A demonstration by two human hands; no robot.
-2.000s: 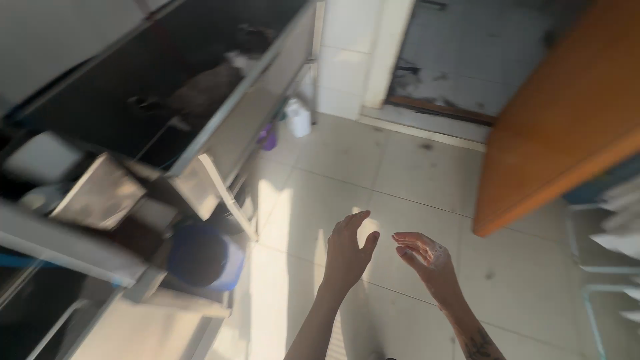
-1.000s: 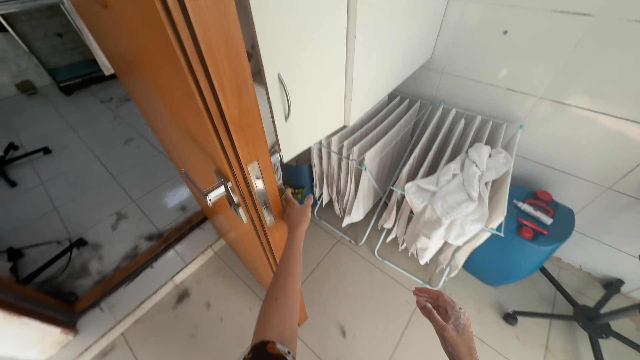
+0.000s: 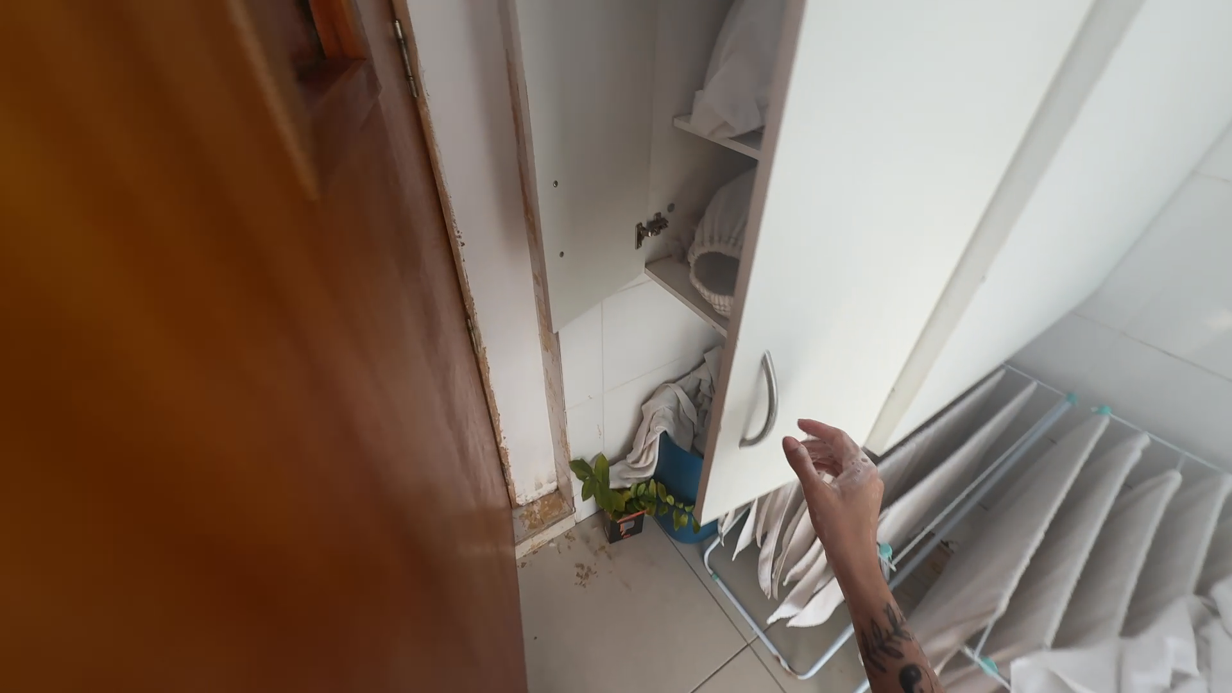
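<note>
My right hand (image 3: 839, 474), wet or soapy on its back, is raised just right of the curved metal handle (image 3: 768, 399) of a white cabinet door (image 3: 866, 192). Its fingers are apart and bent, and nothing is in them. The door stands ajar. Behind it, white fabric (image 3: 736, 72) lies on an upper shelf, and a gathered white cloth item (image 3: 720, 245) rests on the shelf below. My left hand is out of view.
A brown wooden door (image 3: 289, 433) fills the left side. Under the cabinet are a potted plant (image 3: 624, 520) and a blue bin (image 3: 681, 476) with cloth over it. A drying rack (image 3: 804, 674) hung with cloths (image 3: 1011, 520) stands at the lower right.
The cabinet door, closed one second ago, is now ajar. My left hand, earlier near the wooden door's edge, has left the view. My right hand is now by the cabinet handle. The view has swung strongly.
</note>
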